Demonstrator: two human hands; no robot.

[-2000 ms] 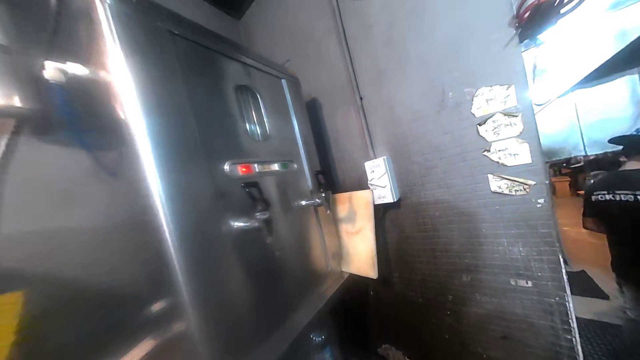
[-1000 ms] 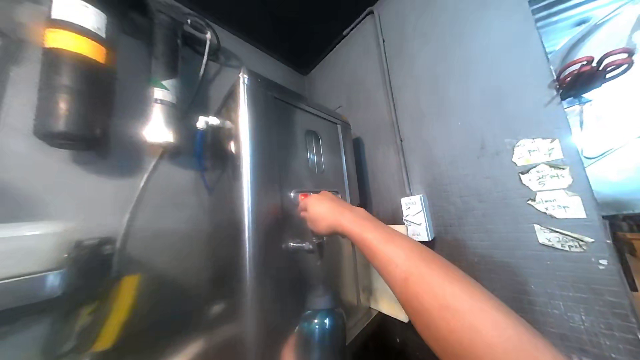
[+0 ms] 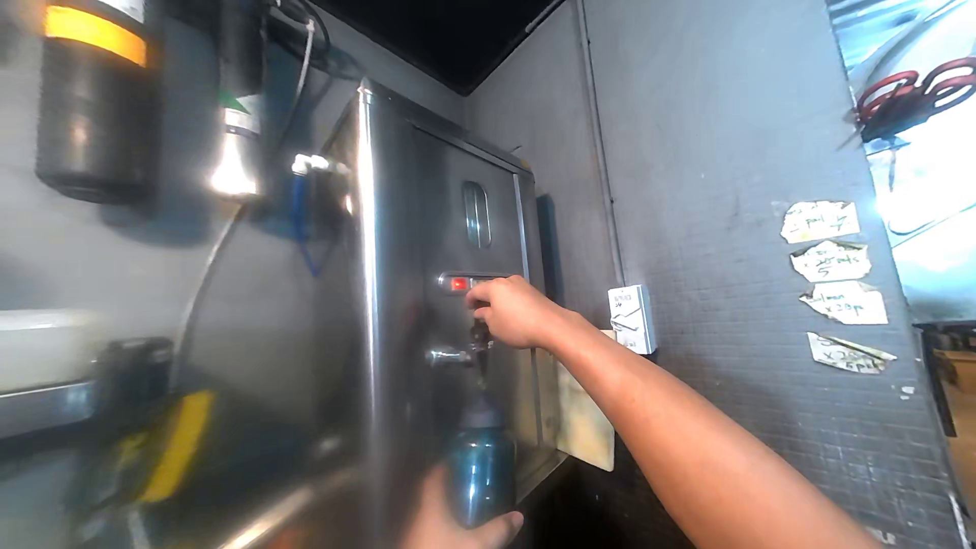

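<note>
A stainless-steel water dispenser [image 3: 442, 221] stands against the wall, with a red-lit switch panel [image 3: 458, 284] on its front. Just below and right of the panel, my right hand [image 3: 515, 309] has its fingers bent at the dark tap handle [image 3: 479, 335]; its exact grip is partly hidden. Another metal tap [image 3: 450, 356] sticks out to the left. Low in the view, my left hand [image 3: 457, 515] is wrapped around a blue-teal bottle [image 3: 482, 469], whose top is upright beneath the tap. The left hand is blurred and cut by the lower edge.
A pale board [image 3: 585, 415] leans beside the dispenser, below a white box [image 3: 632, 319] on the wall. Torn handwritten notes [image 3: 839, 303] are stuck at right, under red-handled scissors [image 3: 915, 95]. A black cylinder with an orange band [image 3: 99, 99] and a white hose [image 3: 204, 286] are at left.
Both hands and the bottle, not seen in the earliest frame, are now at the dispenser. Since one second ago my right hand has shifted from the red switch to the tap handle below.
</note>
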